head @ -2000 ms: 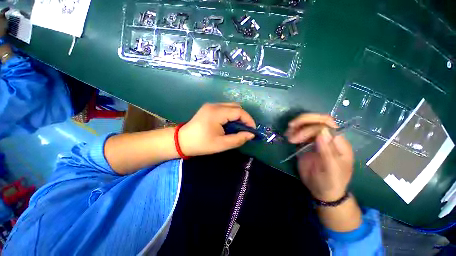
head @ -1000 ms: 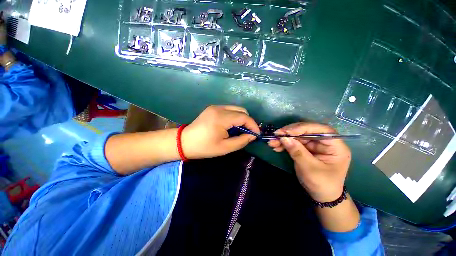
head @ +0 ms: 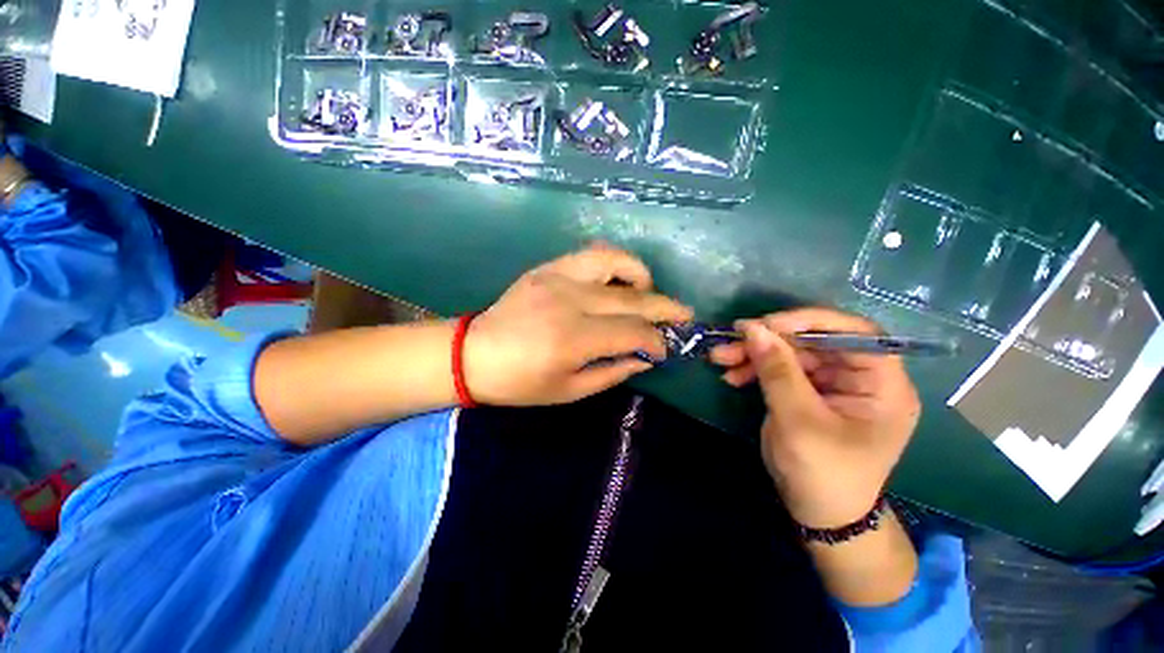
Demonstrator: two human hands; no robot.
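My left hand, with a red band at the wrist, holds a small dark electronic module with silvery bits between its fingertips. The fingers partly hide it. My right hand, with a dark beaded bracelet, grips slim tweezers, held nearly level. The tweezers' tips point left at the module; whether they touch it is too small to tell. A clear blister tray ahead holds similar modules in its pockets, and its near right pocket has no module.
A brown adhesive sheet with a white border overlaps a second clear tray on the right. White paper with loose parts lies at the far left. Another person's blue sleeve is at the left edge of the green bench.
The right hand has come in from the right, and its tweezers have swung from slanted to level at the module. The left fingers have shifted around the module. The view has moved slightly.
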